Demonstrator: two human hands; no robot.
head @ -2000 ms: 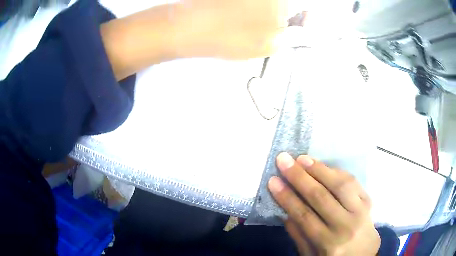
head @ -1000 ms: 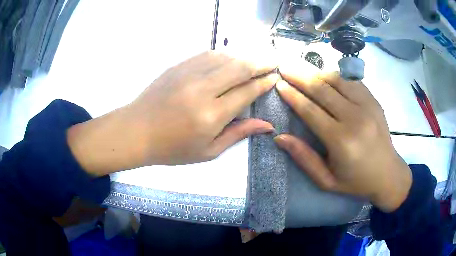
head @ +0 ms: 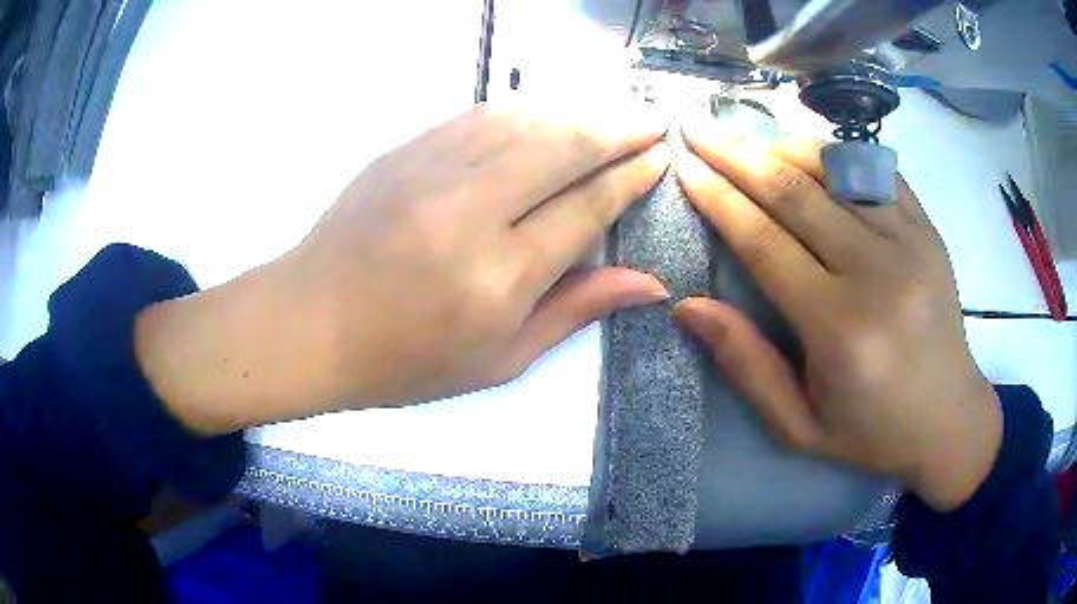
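A speckled dark-grey facing strip [head: 657, 401] lies lengthwise on a smooth grey pocket bag piece [head: 768, 490], its lower end at the table's front edge. My left hand [head: 455, 254] lies flat with its fingertips on the strip's upper left side. My right hand [head: 844, 295] lies flat on the strip's right side and the grey piece. Both hands' fingertips nearly meet just below the presser foot area [head: 679, 89], which is glaring and hard to make out. The fingers press the cloth and do not pinch it.
The machine head [head: 850, 30] is at the top right, with a tension assembly [head: 860, 171] hanging above my right hand. Red-handled snips [head: 1035, 254] lie at the far right. Stacked cut pieces [head: 71, 83] are at the upper left. A tape measure [head: 413, 505] runs along the front edge.
My left hand has come down from the machine area onto the strip, and my right hand has moved up from the strip's lower end. In the last second both hands and cloth barely shift.
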